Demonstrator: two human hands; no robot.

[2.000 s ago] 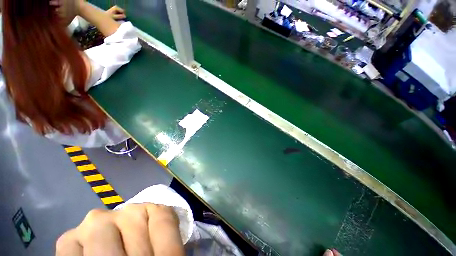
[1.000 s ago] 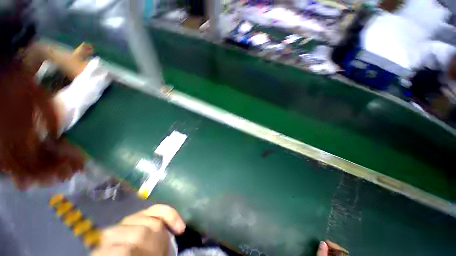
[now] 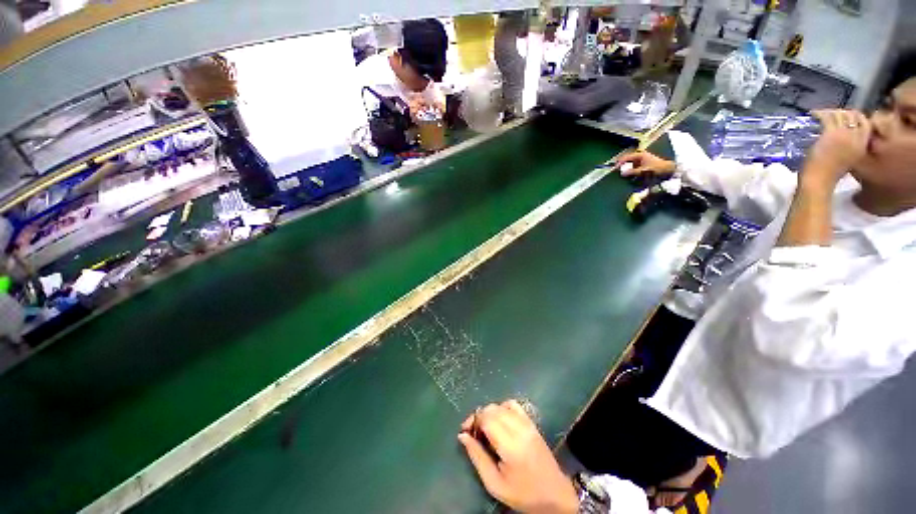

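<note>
My right hand (image 3: 517,457) is at the bottom, right of centre, resting on the dark green bench top (image 3: 372,422). Its fingers are curled and the thumb lies along the left side, near the index finger. A small dark spot shows between the fingertips; I cannot tell if it is a held item. A band is on the wrist. A pale scratched patch (image 3: 449,359) lies flush on the bench just beyond the fingertips. My left hand is out of the picture.
A pale divider rail (image 3: 377,324) separates bench and green belt (image 3: 301,291). A person in white stands at right, one hand (image 3: 646,164) by a black-and-yellow item (image 3: 653,198). Another person (image 3: 407,80) sits opposite, near cluttered benches.
The view has swung to the right. My left hand, the white strip and the long-haired neighbour have left the picture. My right hand, earlier only fingertips at the bottom edge, now shows with its wrist.
</note>
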